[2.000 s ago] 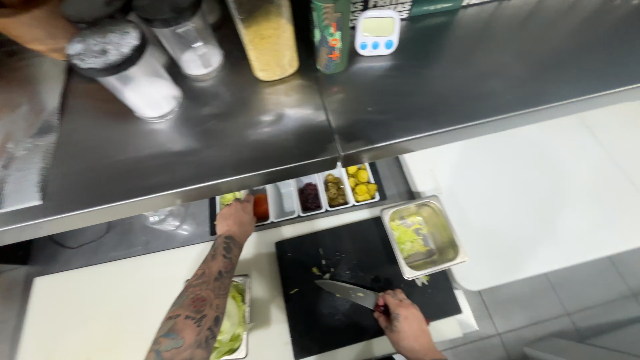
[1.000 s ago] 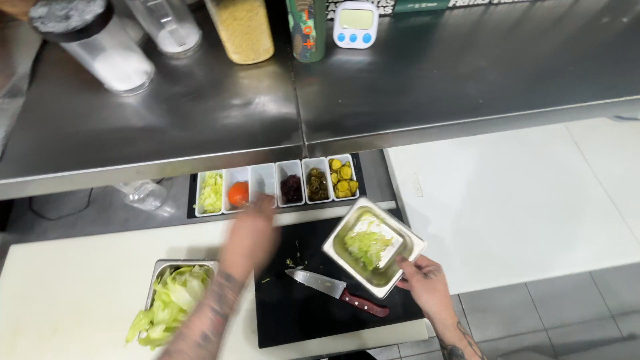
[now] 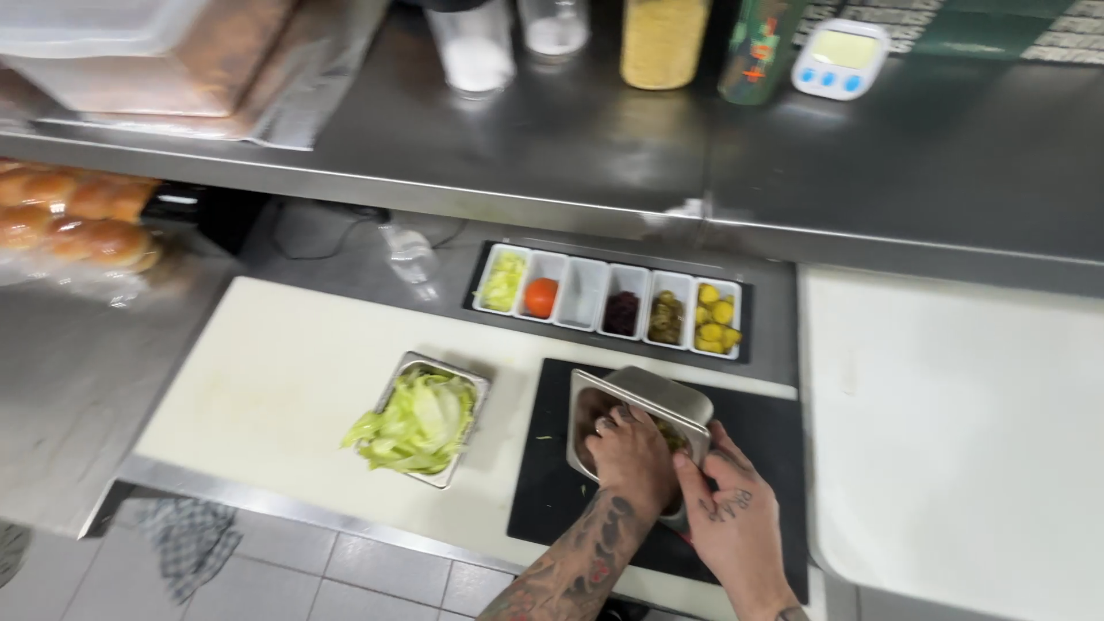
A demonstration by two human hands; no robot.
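Note:
My right hand (image 3: 733, 509) grips the rim of a deep stainless steel pan (image 3: 668, 397), which is tilted over the black cutting board (image 3: 552, 448). My left hand (image 3: 634, 453) reaches inside that pan; whether its fingers hold anything is hidden. Some green food shows within, beside my fingers. To the left, a second steel pan (image 3: 477, 405) heaped with lettuce leaves (image 3: 418, 421) sits on the white board. Behind the boards a row of white containers holds chopped lettuce (image 3: 502, 280), tomato (image 3: 541, 297), a dark red topping (image 3: 621, 312), green slices (image 3: 666, 316) and yellow pickle slices (image 3: 714, 319).
A steel shelf (image 3: 552, 155) overhangs the back, bearing jars, a tub (image 3: 129, 60) and a white digital timer (image 3: 841, 59). Bagged buns (image 3: 78, 224) lie at the left. A clear plastic bottle (image 3: 410, 254) is near the containers. A checkered cloth (image 3: 185, 543) is on the floor.
The steel pan in my right hand has been tilted onto its side, and my left hand has moved into it. The knife, seen earlier on the black board, is now out of sight. The view has shifted left.

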